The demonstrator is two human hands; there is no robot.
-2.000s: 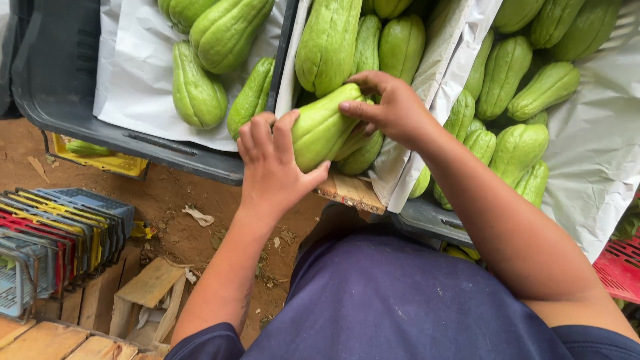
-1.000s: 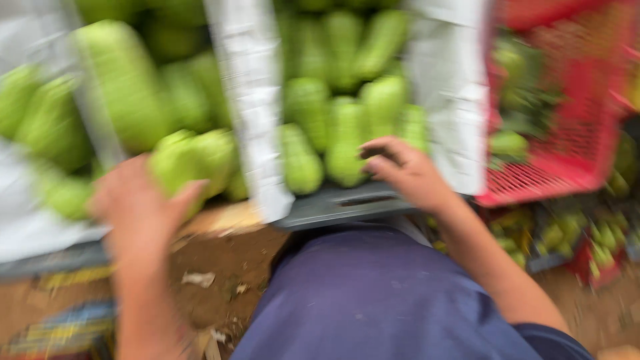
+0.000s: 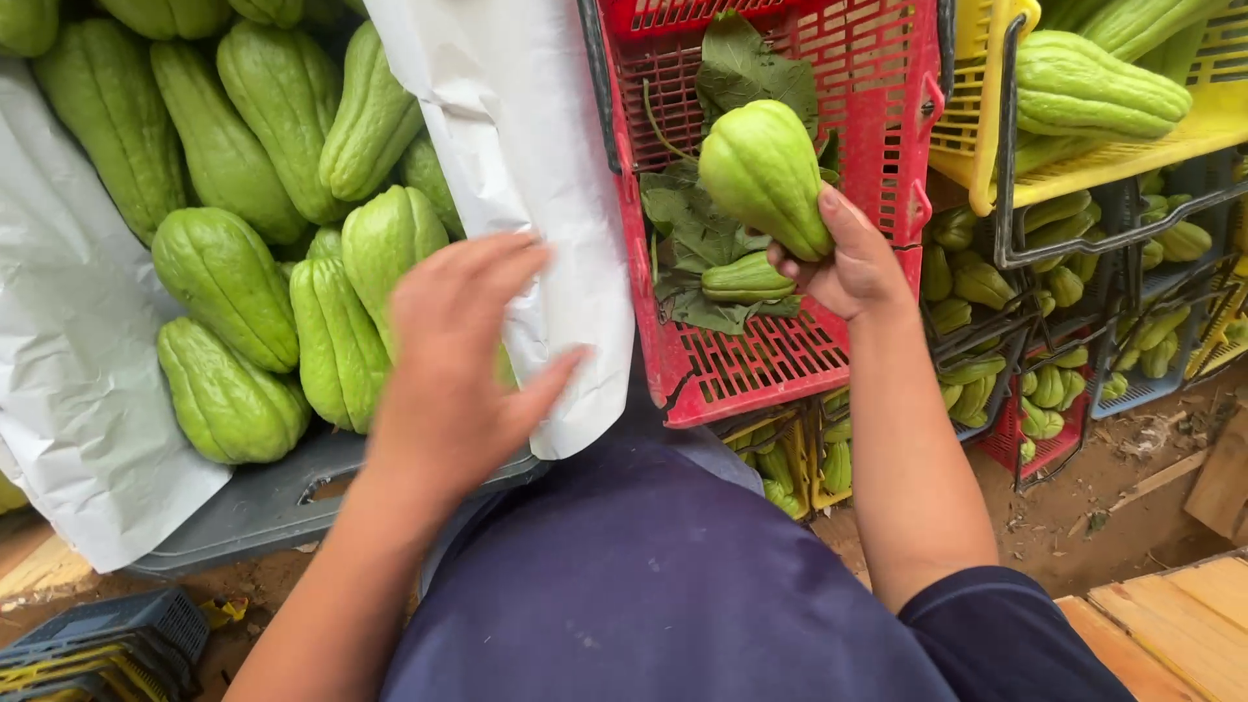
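Observation:
In my right hand [image 3: 843, 249] is a light green chayote [image 3: 762, 171], gripped by its narrow end above a red plastic basket [image 3: 770, 375]. Beneath it in that basket lie green leaves [image 3: 687, 229] and a smaller chayote [image 3: 747, 279]. My left hand [image 3: 468, 351], blurred, has its fingers apart and nothing in it; it is over the edge of a dark crate [image 3: 253, 502] lined with white paper [image 3: 546, 195]. Several chayotes [image 3: 226, 288] lie in the crate to the left of that hand.
A yellow basket of chayotes [image 3: 1097, 88] stands at the upper right, with several filled baskets [image 3: 1048, 400] lower down beside it. Stacked empty baskets [image 3: 107, 643] are at the lower left. Wooden boards [image 3: 1170, 624] show at the lower right, with bare soil beyond.
The view has swung far to the right, to the red basket. Two seconds ago both hands were on one chayote; now my left hand is empty and my right hand holds a chayote over the basket.

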